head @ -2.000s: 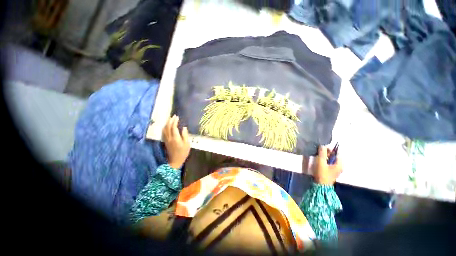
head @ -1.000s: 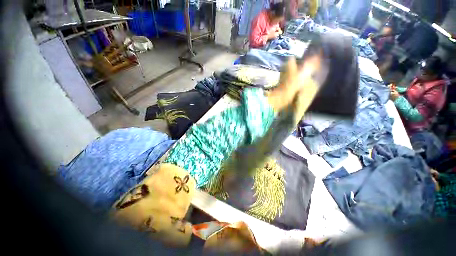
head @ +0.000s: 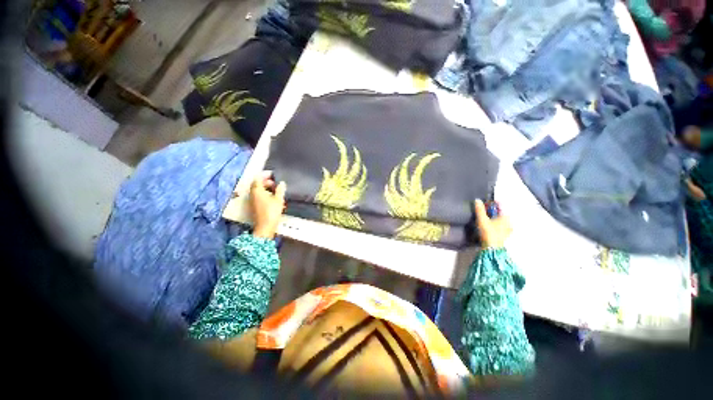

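A black denim garment (head: 375,117) lies folded on the white-covered table in front of me, its yellow wing-like design (head: 410,187) facing up. A fold runs across its near edge, through the lower part of the design. My left hand (head: 268,205) grips the near left corner, fingers curled on the cloth. My right hand (head: 491,224) is at the near right corner, thumb on the cloth. A small dark blue tool (head: 492,209) shows at my right hand; its tips cannot be made out.
Black garments with yellow design lie at the far side (head: 391,35) and beyond the left edge (head: 227,94). Blue denim garments (head: 618,172) lie right and far right. A lighter blue pile (head: 168,226) is at left, below table height. Another person's hand (head: 694,187) shows at the far right.
The raised arm and blurred dark garment are down from the far side. Both hands now hold the near corners of a black garment. The view has tilted back down to the table.
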